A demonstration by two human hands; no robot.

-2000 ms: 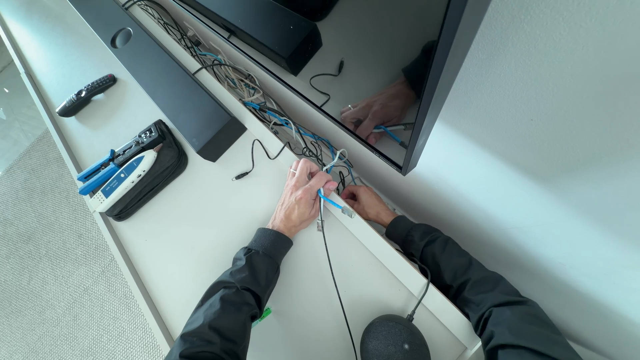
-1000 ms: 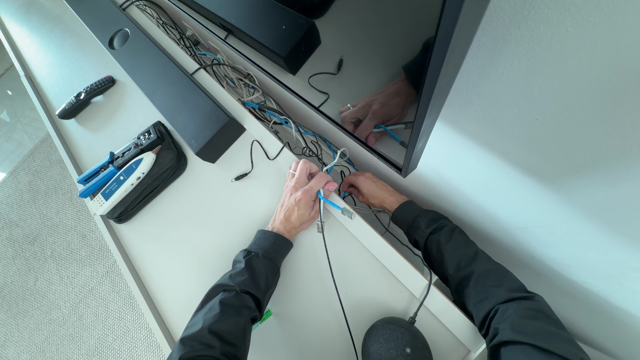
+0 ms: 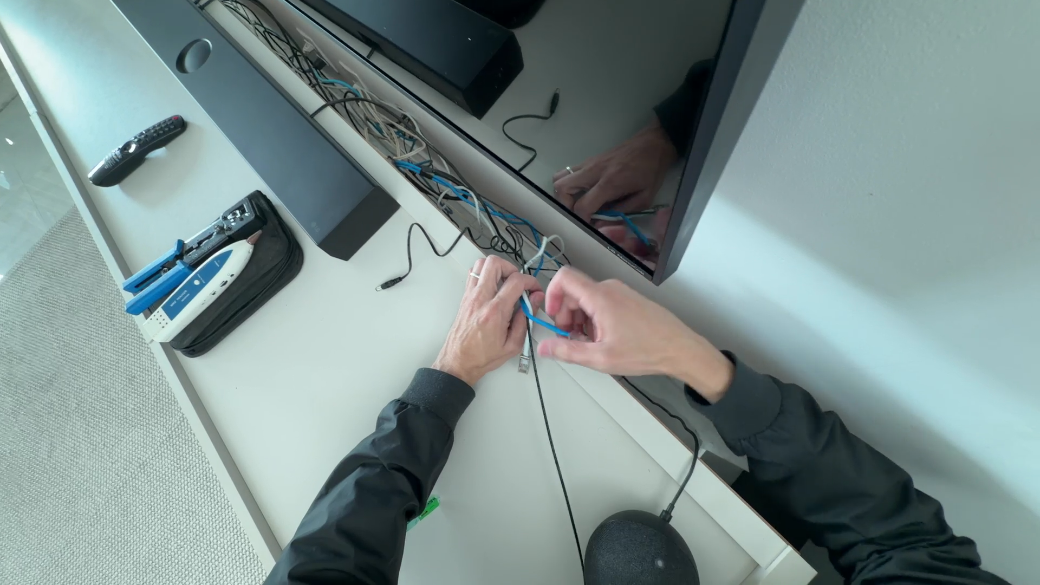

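My left hand (image 3: 486, 318) rests on the white cabinet's rear edge with its fingers closed on several cables, among them a blue network cable (image 3: 546, 326) and a grey one whose clear plug (image 3: 524, 365) hangs below the fingertips. Just to its right is my right hand (image 3: 621, 325), thumb and fingers curled around the end of the blue cable; whether they touch it is not plain. A thin black cable (image 3: 548, 431) runs from the left hand toward the near side. Behind both hands, a tangle of cables (image 3: 406, 142) fills the channel along the back.
A television (image 3: 691, 146) stands behind the channel, by the wall. On the cabinet top lie a soundbar (image 3: 268, 122), a remote control (image 3: 136, 151), a black pouch (image 3: 272, 268) with a blue-handled crimping tool (image 3: 195, 252) and a cable tester (image 3: 203, 291), plus a round black speaker (image 3: 640, 548).
My right hand has come up from the cable channel behind the edge to the blue cable's end beside my left hand. The left hand has stayed in place.
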